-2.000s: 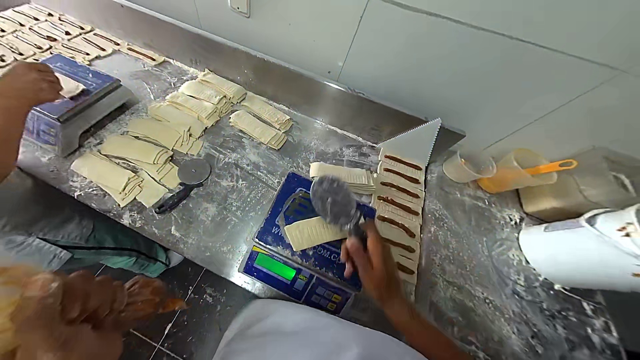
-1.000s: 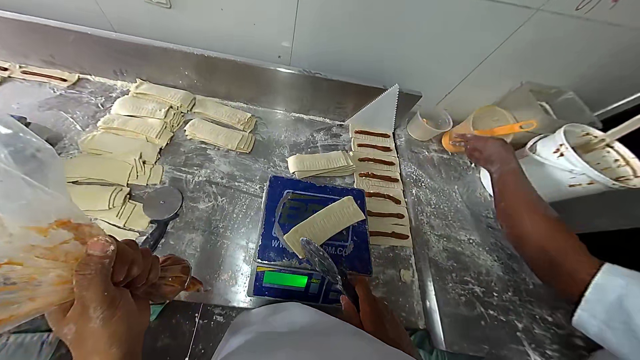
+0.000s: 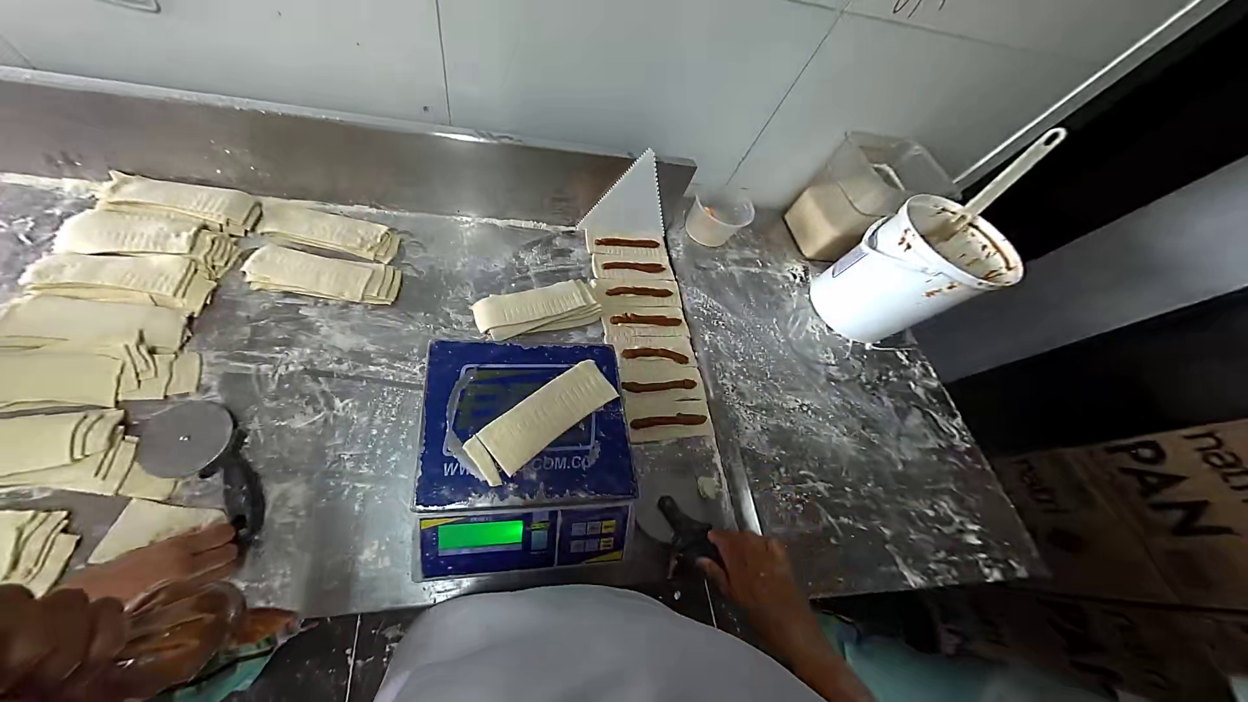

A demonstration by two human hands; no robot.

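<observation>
At the lower left, my left hand is closed around a clear piping bag of orange-brown filling. My right hand holds the end of the black handle of a pastry wheel cutter, low at the right of the blue scale. One dough strip and a narrow cut piece lie on the scale. Behind it is a small stack of strips. To its right, a column of dough strips bears lines of brown filling. A toothed white scraper leans beyond them.
Stacked dough strips fill the left side, with a second wheel cutter beside them. Another person's hand rests at a dough piece. A cup, a flour container and a white bucket stand at the right.
The cutter in my right hand has moved from over the scale to its right. The orange-handled tool and its container are gone from beside the cup, where another person's hand reached. The view has shifted.
</observation>
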